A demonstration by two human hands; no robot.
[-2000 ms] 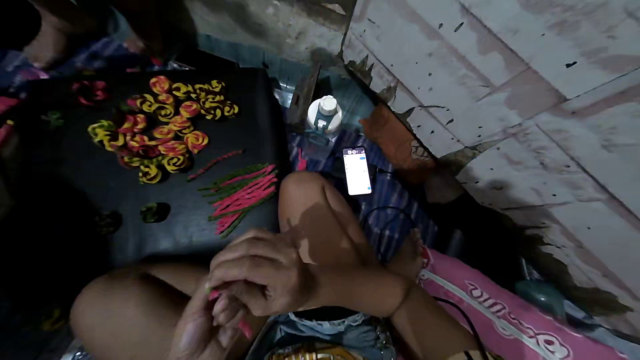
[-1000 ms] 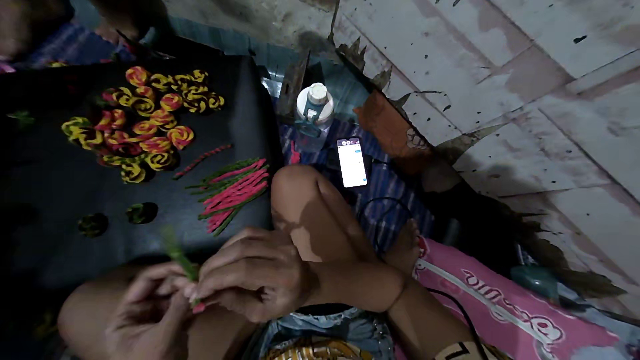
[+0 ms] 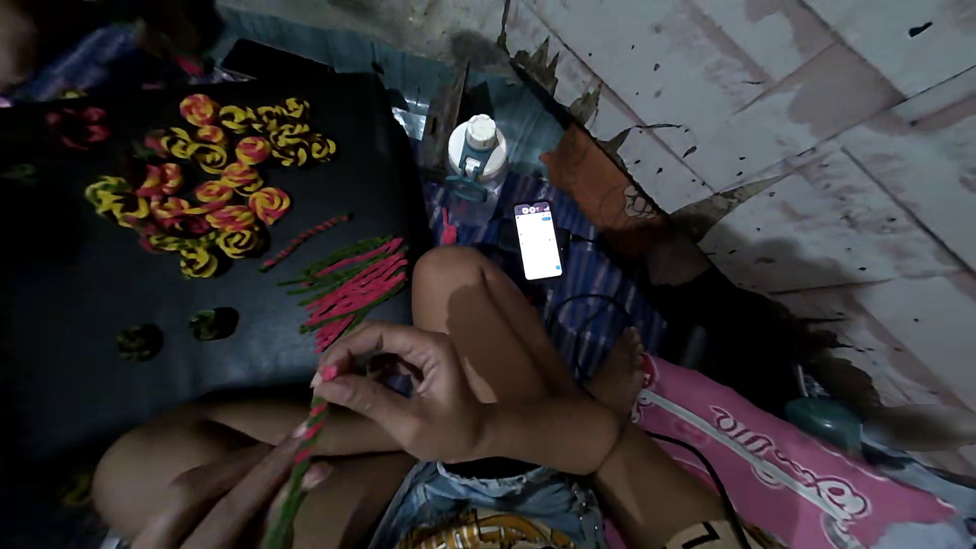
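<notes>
A twisted green and pink strand [image 3: 307, 442] runs between my two hands. My right hand [image 3: 412, 389] pinches its pink upper end between thumb and fingertips. Lower down, my left hand [image 3: 236, 488] has its fingers around the green part. Just above my right hand, a bundle of pink and green strips [image 3: 354, 286] lies on the black padded surface [image 3: 229, 366]. A separate twisted red strand [image 3: 305, 240] rests beside it. Farther left is a group of coiled yellow and red rosettes [image 3: 221, 191], with two dark green coils [image 3: 213, 324] nearer me.
A clear bottle with a white lid [image 3: 480, 160] stands beyond my knee. A lit smartphone [image 3: 538, 240] lies on the blue striped cloth, with a black cable nearby. A pink printed cushion [image 3: 762, 457] is at the right, below the peeling wall [image 3: 801, 152]. Part of another person shows at top left.
My hands were close together; now they are apart with the strand stretched between them. Green and pink now show wound together along it.
</notes>
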